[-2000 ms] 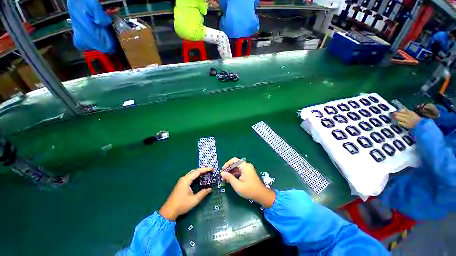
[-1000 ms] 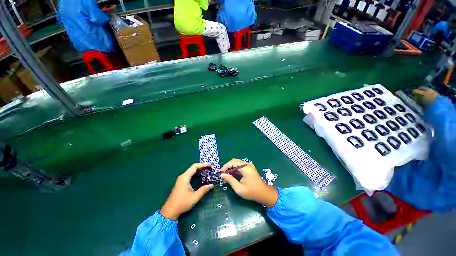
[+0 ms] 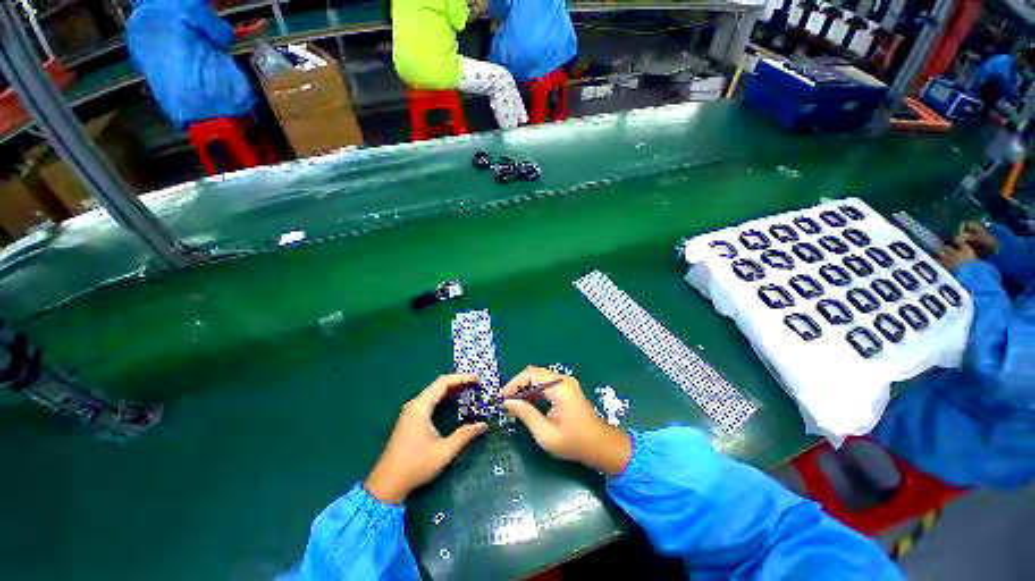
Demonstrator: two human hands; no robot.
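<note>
My left hand [image 3: 420,440] holds a small black watch housing [image 3: 471,404] between thumb and fingers, over the lower end of a short adhesive sticker sheet [image 3: 474,340]. My right hand [image 3: 562,420] holds thin dark tweezers [image 3: 536,388] like a pen, their tip pointing left at the housing. Whether the tip touches it or holds a piece is too small to tell. A longer sticker sheet [image 3: 664,350] lies slanted to the right. White scraps [image 3: 612,405] lie just right of my right hand.
A white tray [image 3: 834,392] with rows of black housings stands at right; another person's hands [image 3: 965,246] are beyond it. A black part with a pale end [image 3: 438,295] lies ahead on the green bench [image 3: 261,397]. More black parts [image 3: 507,169] lie farther back. A blue crate [image 3: 811,97] stands back right.
The black part with the pale end has moved right along the bench. The other person's hands shifted near the tray's far side. My hands stay nearly in place, the tweezers at a slightly different angle.
</note>
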